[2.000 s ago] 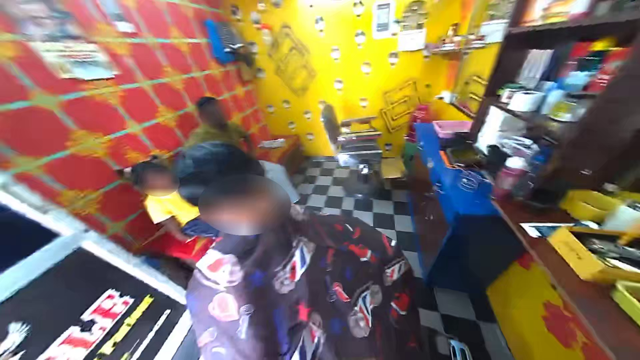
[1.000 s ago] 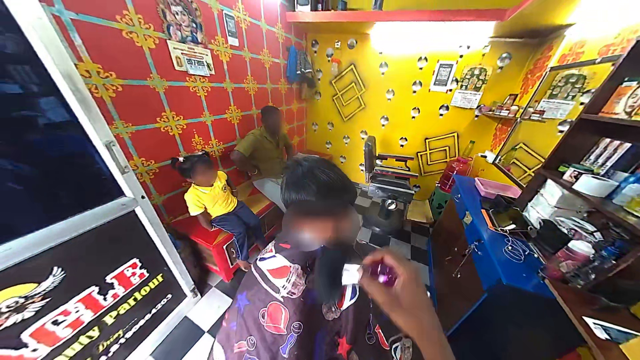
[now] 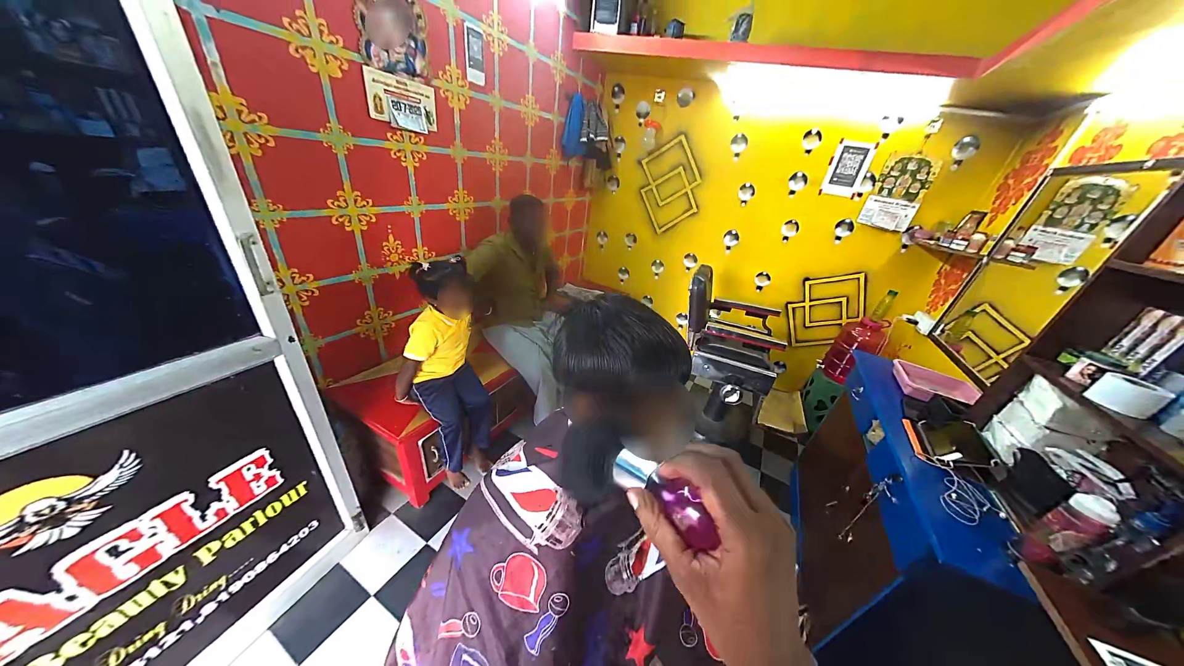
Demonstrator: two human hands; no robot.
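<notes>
My right hand [image 3: 731,555] grips the purple handle of a brush [image 3: 686,513] with a silver collar. Its dark bristles [image 3: 592,458] are against or just in front of the lower face and neck of a seated person [image 3: 620,347] with short dark hair. A dark patterned barber's cape [image 3: 546,573] covers that person's shoulders and body. My left hand is out of the frame.
Two people sit on a red bench [image 3: 370,407] at the left wall. A barber's chair [image 3: 735,351] stands behind the caped person. At right are a blue counter [image 3: 925,499] with cables and a pink tray [image 3: 934,381], and a cluttered shelf [image 3: 1110,462]. A glass door [image 3: 185,370] is at left.
My right hand with the brush was not in view two seconds ago and came in from the right one second ago. The camera view has swung and steadied since the oldest frame.
</notes>
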